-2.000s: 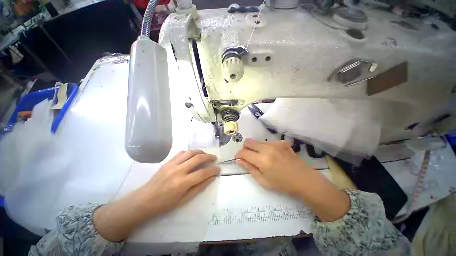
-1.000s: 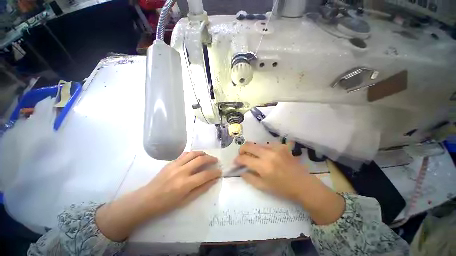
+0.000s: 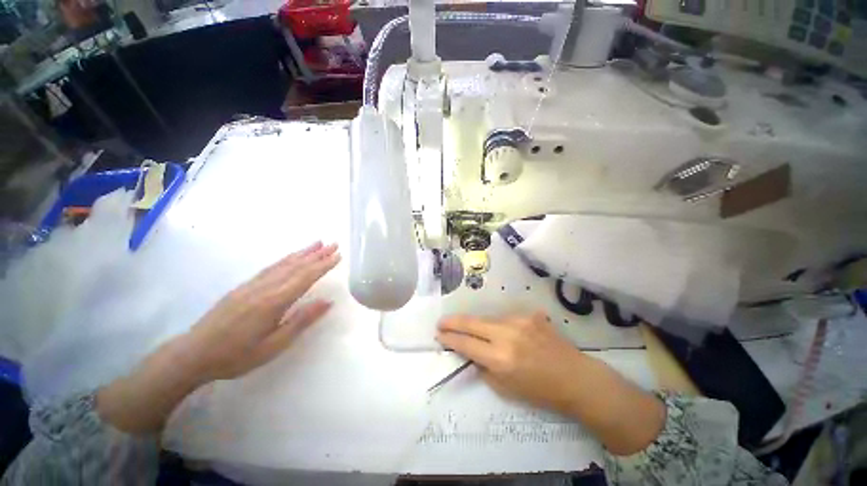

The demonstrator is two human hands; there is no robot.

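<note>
Sheer white fabric (image 3: pixel 314 399) lies on the white table in front of the sewing machine (image 3: pixel 589 142), its edges hard to make out. My left hand (image 3: pixel 252 318) is flat with fingers extended, over the table left of the lamp. My right hand (image 3: pixel 518 356) is below the needle area, fingertips down near the needle plate (image 3: pixel 409 332). A thin dark metal tool (image 3: pixel 451 377) sticks out from under its fingers, held in that hand. The presser foot and needle are partly hidden by the lamp (image 3: pixel 383 218).
A blue bin (image 3: pixel 157 214) with white fabric stands at the left table edge. White cloth (image 3: pixel 637 261) hangs over the machine arm. A flat black slab (image 3: pixel 741 380) and a paper with a reddish strip (image 3: pixel 810 356) are at right. A printed ruler scale (image 3: pixel 513 432) runs along the front.
My left hand has moved left, away from the needle area, and its fingers have straightened. My right hand has shifted slightly down, and the dark tool now shows. The view has shifted, so the machine appears further right.
</note>
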